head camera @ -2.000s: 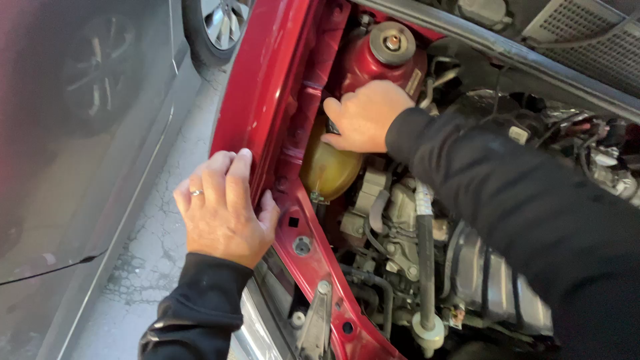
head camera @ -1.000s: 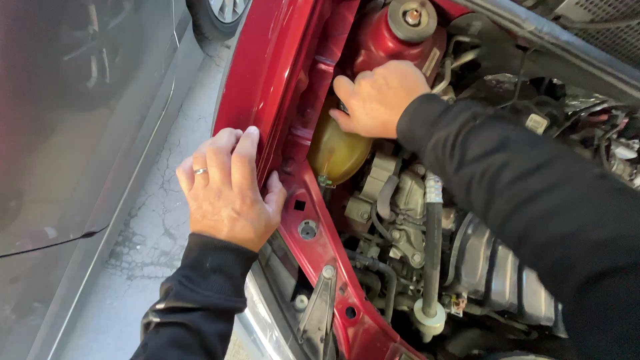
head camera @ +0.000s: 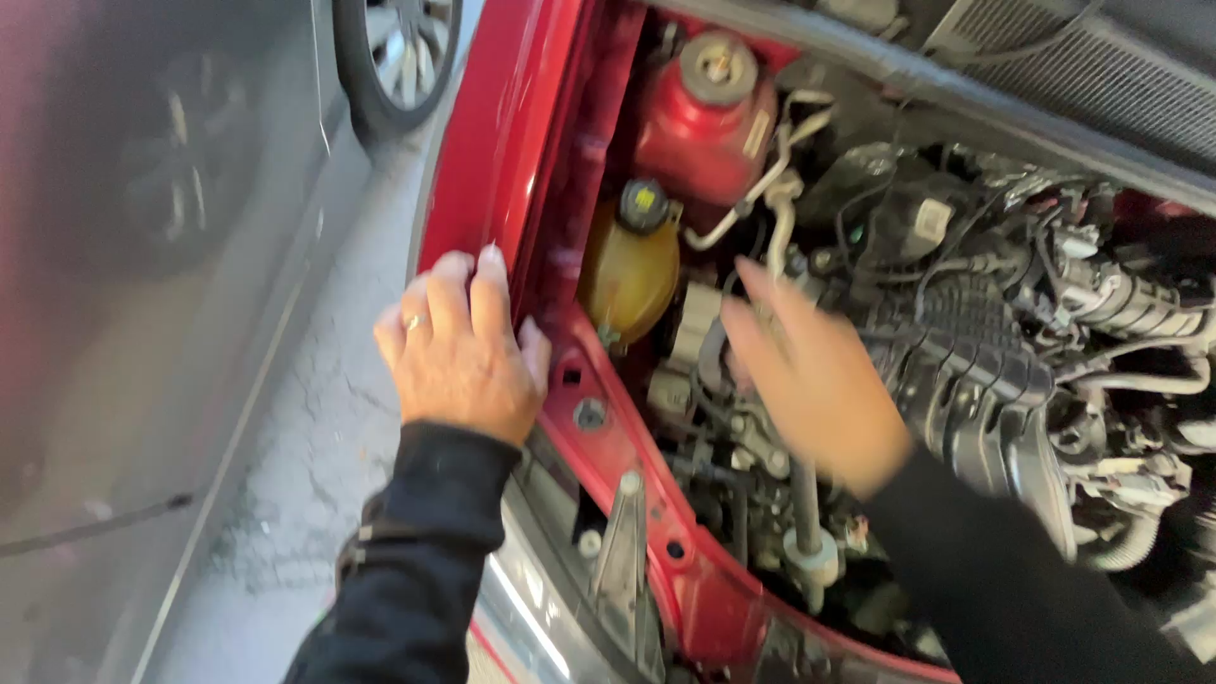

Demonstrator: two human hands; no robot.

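My left hand (head camera: 465, 347), with a ring on one finger, rests on the edge of the red car fender (head camera: 499, 123) and holds nothing. Blurred by motion, my right hand (head camera: 817, 380) is over the engine bay with its fingers apart and nothing in them. Between the two hands sits a yellowed plastic coolant reservoir (head camera: 632, 275), its black cap (head camera: 644, 205) seated on top. Above the reservoir is the red strut tower with its round top mount (head camera: 718, 68).
A grey car (head camera: 161, 285) stands close at the left, with a wheel (head camera: 404, 62) behind it. The headlight (head camera: 541, 589) lies below my left hand. Hoses, a black ribbed intake manifold (head camera: 988, 399) and metal pipes (head camera: 784, 223) fill the engine bay.
My right hand has left the top of the coolant reservoir and moved right and down over the engine, uncovering the black cap. My left hand has stayed on the fender edge.
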